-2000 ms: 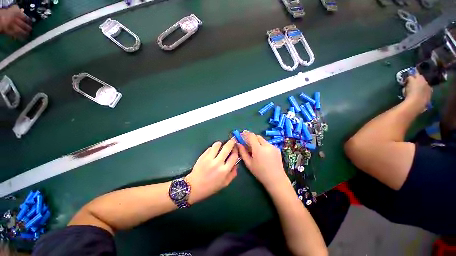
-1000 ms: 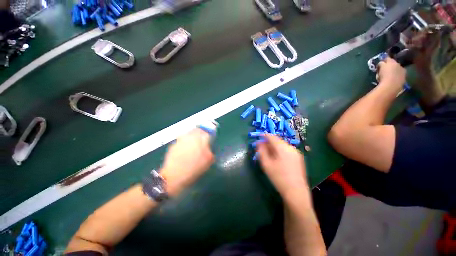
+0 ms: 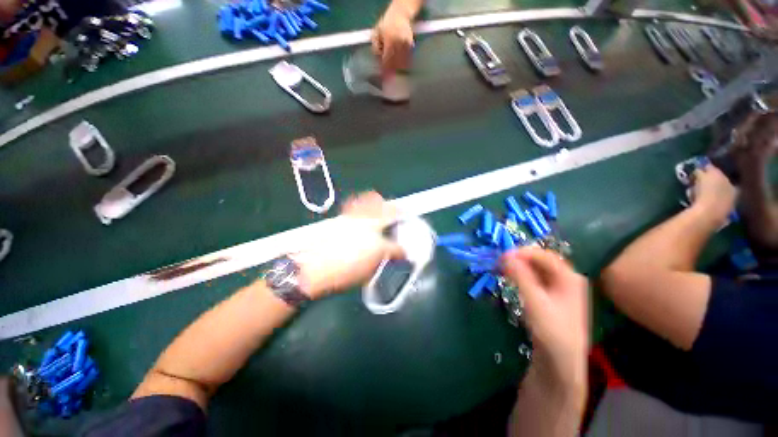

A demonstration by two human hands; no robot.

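Observation:
My left hand (image 3: pixel 362 235) grips the block end of a pale, loop-shaped housing (image 3: pixel 375 299) over the near side of the white rail; its open loop points down towards me. My right hand (image 3: pixel 550 294) is at the near side of the pile of blue battery cells (image 3: pixel 536 220). It is blurred, with a blurred blue cell (image 3: pixel 465 249) at its fingertips. Small circuit boards (image 3: pixel 512 299) lie among and below the cells. A filled housing (image 3: pixel 313 175) with a blue band lies on the belt beyond my left hand.
The pale rail (image 3: pixel 230 256) edges the green belt. Several housings lie on the belt, including a filled pair (image 3: pixel 546 115). Another person's hand (image 3: pixel 394 38) reaches over the belt to a blurred housing. A neighbour's arm (image 3: pixel 661 239) is at right. Another cell pile (image 3: pixel 68 371) lies lower left.
The filled housing now lies on the belt, and my left hand has an empty housing. My right hand has a blue cell at its fingertips. Another person's hand has come in over the belt.

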